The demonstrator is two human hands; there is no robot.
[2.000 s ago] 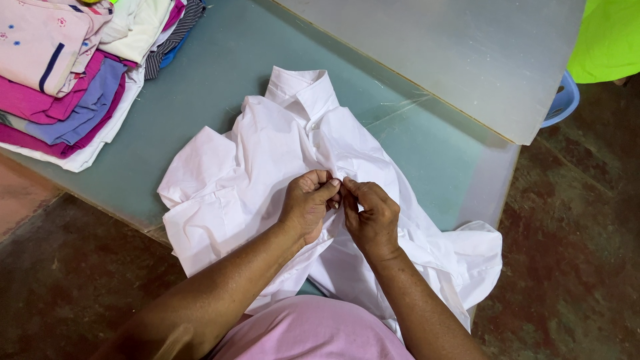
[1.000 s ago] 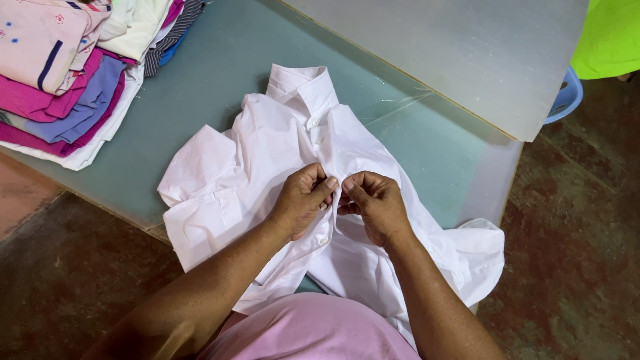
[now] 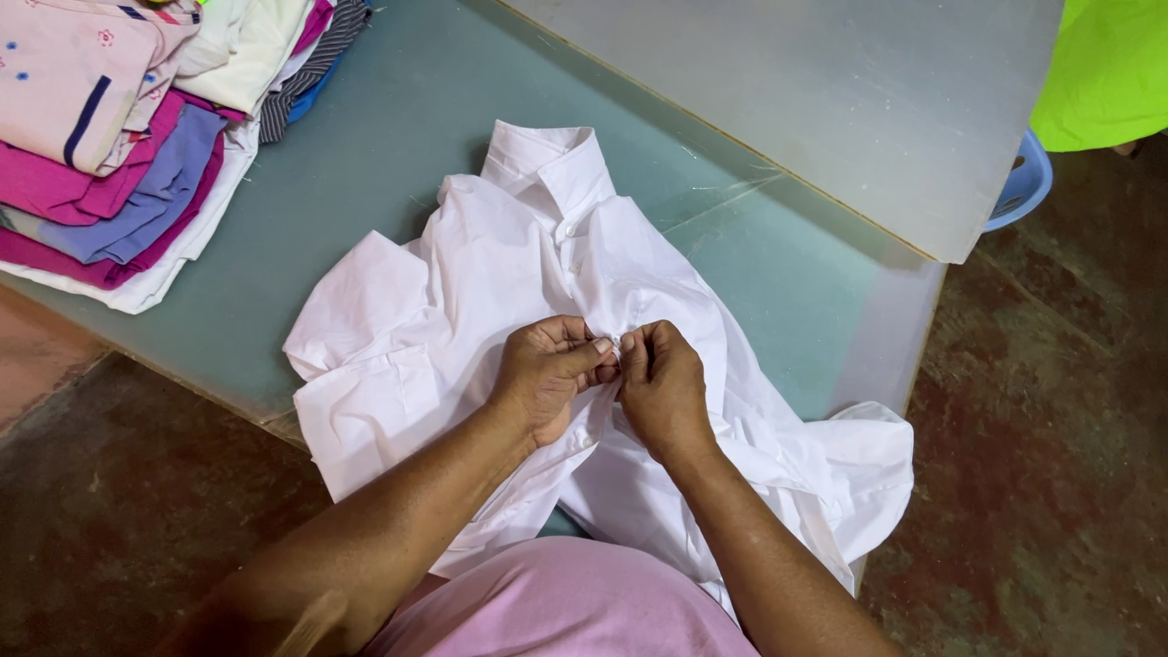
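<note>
A white collared shirt (image 3: 493, 265) lies front up on the green-grey tabletop, its collar pointing away from me. My left hand (image 3: 557, 374) pinches the front placket between thumb and fingers near mid-chest. Close against it on the right, my right hand (image 3: 664, 388) grips the other front edge with its fingertips. A small button shows between the fingertips; whether it sits in its buttonhole is hidden. Near the collar, one shirt button (image 3: 570, 230) shows on the placket, and a lower button (image 3: 589, 442) shows on the loose front below my hands.
Folded clothes (image 3: 119, 173) are stacked on the table (image 3: 383, 164) at the upper left. A grey board (image 3: 821, 100) overlaps the table's far right. Beyond its corner are a blue plastic basket (image 3: 1022, 187) and bright green cloth (image 3: 1104, 78). Reddish-brown floor (image 3: 1031, 456) shows on the right.
Both hands stay at the placket. A second ago the fingertips were slightly apart; now they are closer together around the button.
</note>
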